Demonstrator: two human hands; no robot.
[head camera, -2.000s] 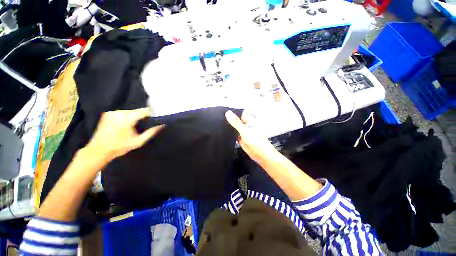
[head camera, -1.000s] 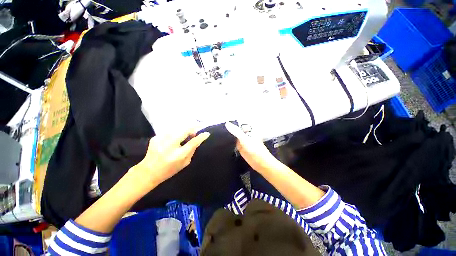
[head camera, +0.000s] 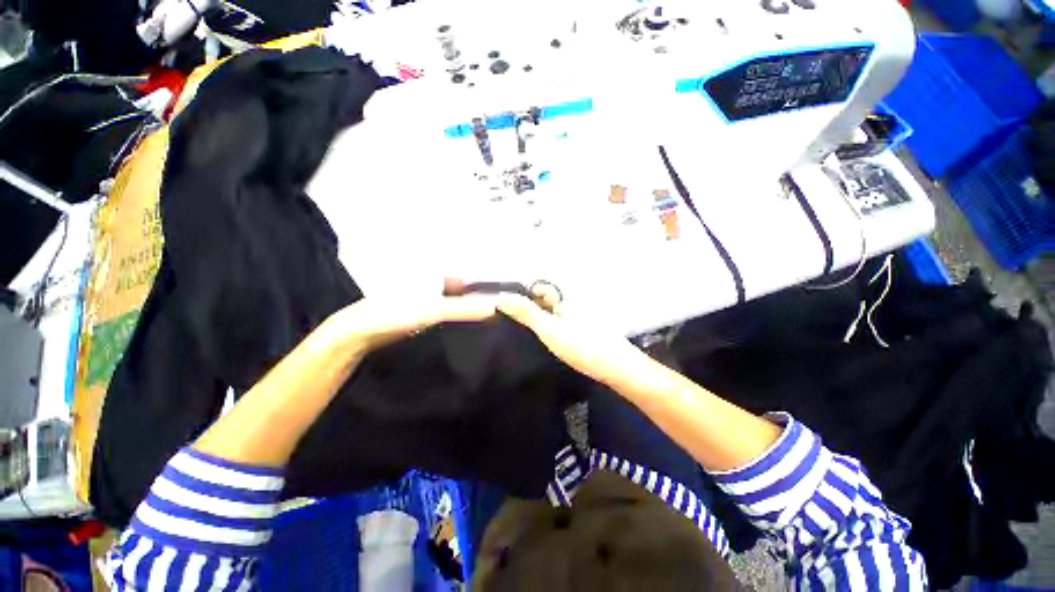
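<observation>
A large black garment (head camera: 237, 220) drapes over the left of the white machine bed (head camera: 405, 220) and hangs over its front edge towards my lap. My left hand (head camera: 434, 310) and my right hand (head camera: 555, 322) meet at the bed's front edge, on the garment's upper border. A narrow dark strip of that border shows between the fingertips. The presser foot and needle area (head camera: 509, 179) lies further back, apart from the hands and cloth edge. Some fingers are hidden or washed out by glare.
A dark control panel (head camera: 789, 81) is on the machine head. Two black cords cross the bed at right. A black heap with white cords (head camera: 856, 405) lies low at right. Blue crates (head camera: 966, 98) stand at far right and below the table. Printed cardboard (head camera: 130, 249) is at left.
My left hand has moved right along the garment's edge until it meets my right hand. The right hand stays near the same spot on the border.
</observation>
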